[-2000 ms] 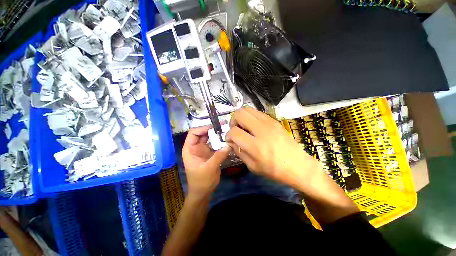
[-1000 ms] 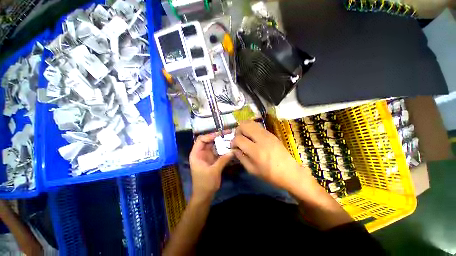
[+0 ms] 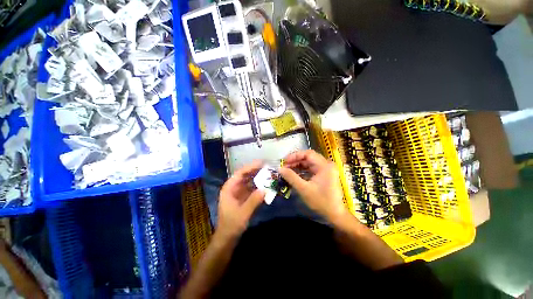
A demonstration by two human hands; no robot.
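Observation:
My left hand point(image 3: 238, 195) holds a small white housing point(image 3: 266, 182) by its left side, just below the metal tray. My right hand point(image 3: 314, 182) holds a small circuit board point(image 3: 283, 188) with yellow and dark parts against the housing's right side. My fingers partly hide both pieces. The soldering iron point(image 3: 255, 120) points down above the metal tray point(image 3: 266, 150), its tip apart from the housing. The yellow-green sponge point(image 3: 284, 124) lies beside the iron.
Blue trays point(image 3: 195, 140) of white housings stand left. The soldering machine point(image 3: 216, 36) and black fan point(image 3: 312, 64) are ahead. A black mat point(image 3: 426, 64) lies upper right. A yellow basket point(image 3: 435, 166) with rows of boards is right. A person's arm point(image 3: 20, 271) shows lower left.
Both hands have moved down towards me, away from the iron tip. The housing has been tilted, and the board beside it now shows. The metal tray and sponge are more exposed.

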